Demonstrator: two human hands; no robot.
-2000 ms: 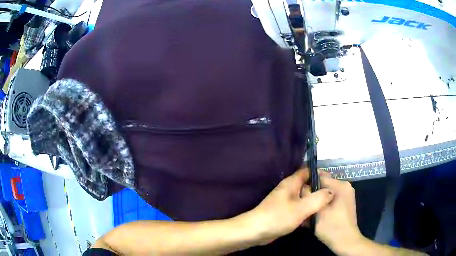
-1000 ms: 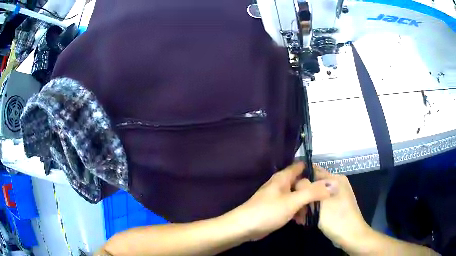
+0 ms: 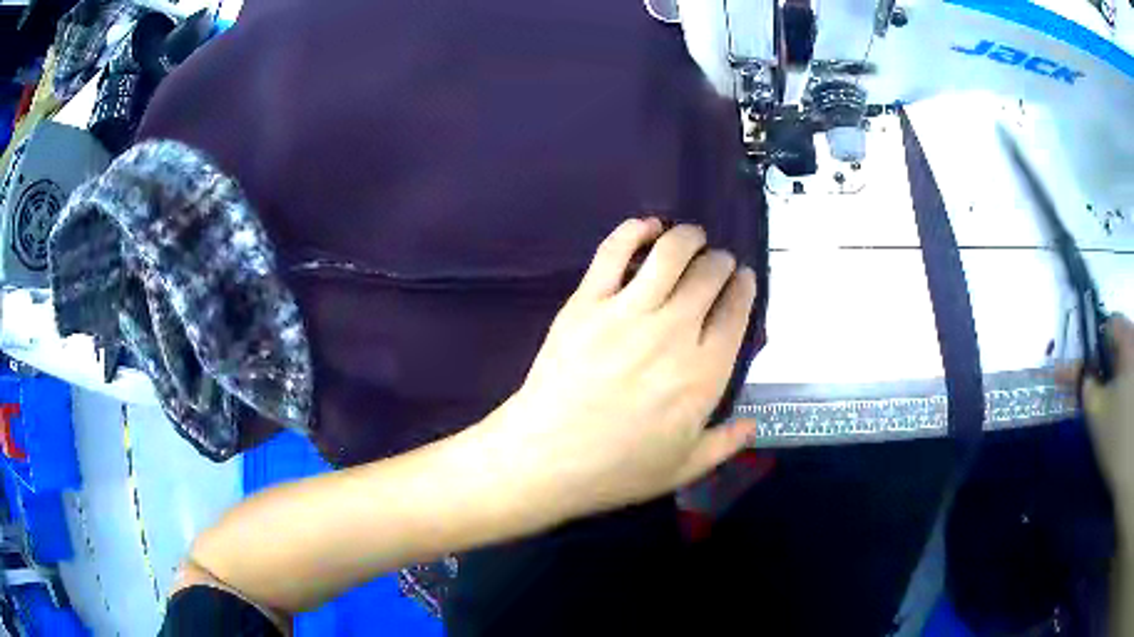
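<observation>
The plum garment body point(image 3: 460, 149) lies across the machine table, its right edge below the presser foot area point(image 3: 759, 131). A thin seam or opening point(image 3: 423, 276) crosses it. My left hand point(image 3: 659, 355) lies back-up on the garment near its right edge, fingers bent and slightly apart, thumb stretched out over the table's scale. No pinched cloth shows. My right hand point(image 3: 1107, 404), blurred and cut off by the right rim, holds black shears point(image 3: 1063, 243) with the blades pointing up and left. Fuzzy plaid fleece point(image 3: 205, 280) is turned out at the garment's left.
The white "JACK" machine head point(image 3: 945, 50) stands at the upper right. A loose plum strip point(image 3: 941, 261) hangs over the scaled table edge point(image 3: 846, 421). A blue crate point(image 3: 276, 463) is below left. A grey round-vented unit point(image 3: 50, 205) stands far left.
My hands were together on the narrow dark edge piece below the needle. They have parted: my left moved up onto the garment, my right moved far right and now holds shears.
</observation>
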